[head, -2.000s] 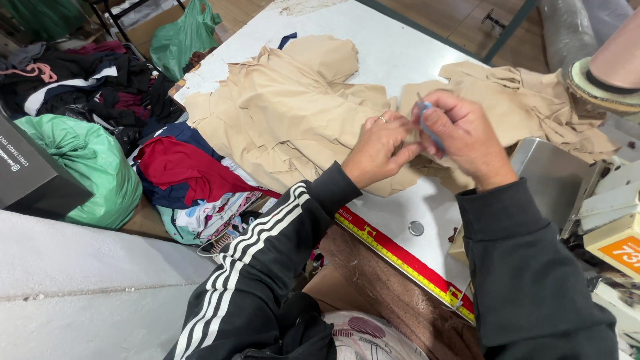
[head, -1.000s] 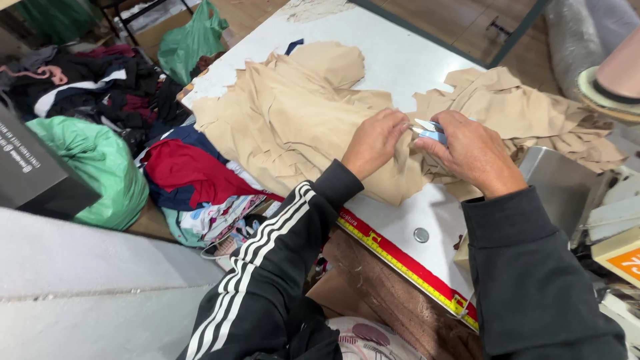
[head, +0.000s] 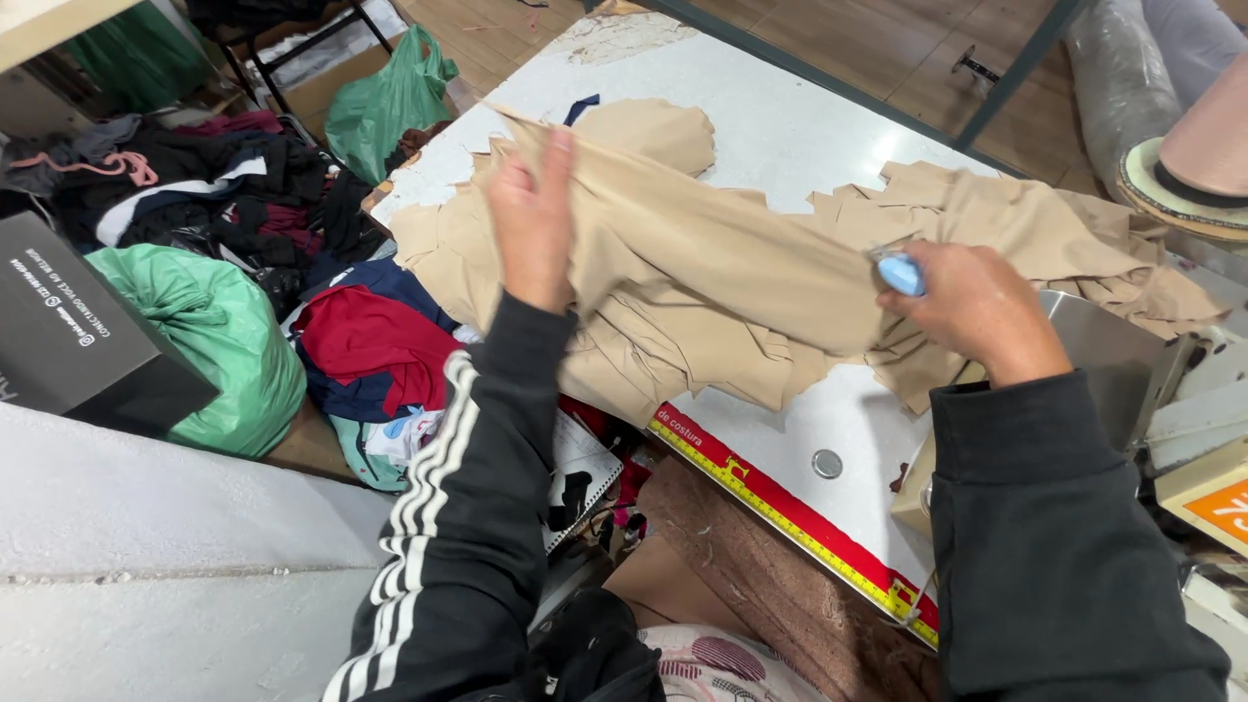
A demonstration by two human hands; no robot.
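Note:
Beige fabric pieces (head: 673,341) lie in a loose heap across the white table (head: 760,88). One beige piece (head: 721,244) is stretched between my hands; my left hand (head: 534,219) grips its far left part, raised above the heap and a little blurred. My right hand (head: 975,302) holds a small tool with a light blue handle (head: 900,275), whose metal tip touches or lies close to the right end of the stretched piece. The exact kind of tool cannot be told. More beige pieces (head: 1033,219) lie behind my right hand.
A red and yellow measuring strip (head: 780,517) runs along the near table edge. At the right stand machine parts (head: 1121,361) and a pink thread cone (head: 1214,136). Piled dark clothes (head: 292,205), a red cloth (head: 375,341), a green plastic bag (head: 224,341) and a black box (head: 78,322) are at the left.
My left hand has moved away from my right hand, to the left and toward the far side, drawing out the beige fabric. The hands were close together before. The blue-handled tool remains in my right hand.

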